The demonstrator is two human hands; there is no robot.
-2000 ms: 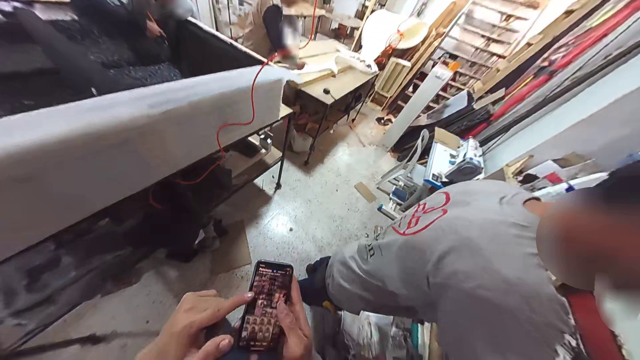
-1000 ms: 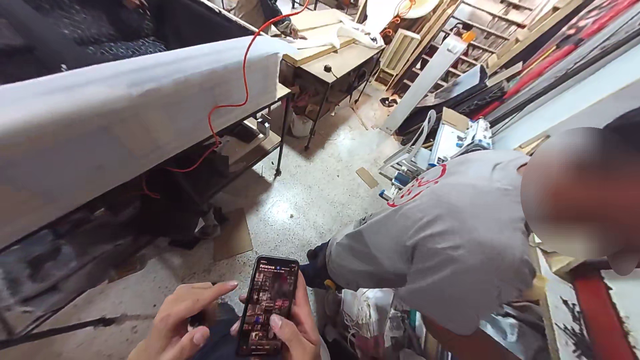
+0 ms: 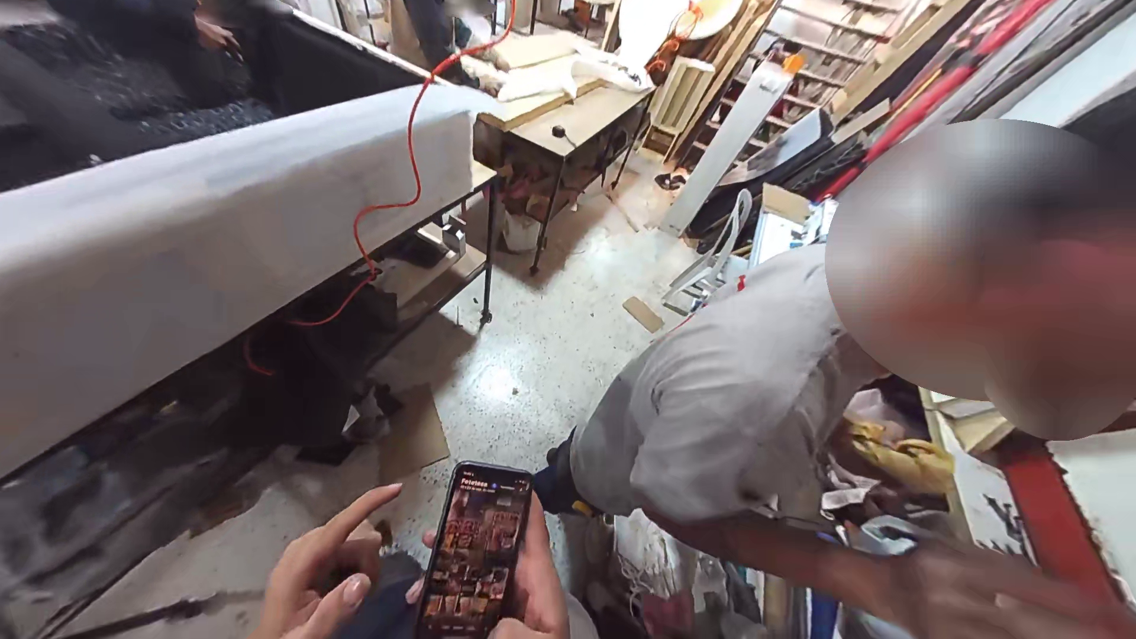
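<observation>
At the bottom centre my right hand (image 3: 540, 577) holds a black smartphone (image 3: 475, 555) upright, its fingers wrapped around the back and its thumb by the lower right edge. The lit screen shows a grid of small pictures. Just left of the phone my left hand (image 3: 328, 564) hovers with the index finger stretched out and the thumb apart, holding nothing. It does not touch the screen.
A person in a grey shirt (image 3: 728, 382) leans close at the right, an arm over cluttered materials. A long white-covered piece (image 3: 231, 222) with a red cord (image 3: 413, 142) stands left. Worktable (image 3: 577, 120), cardboard piece (image 3: 642, 314) and white board (image 3: 728, 151) lie beyond. Another person's hand (image 3: 216, 35) shows upper left.
My left index finger was over the phone screen two seconds ago and is now off to its left. The person in grey has shifted, with a forearm now stretched out at the lower right.
</observation>
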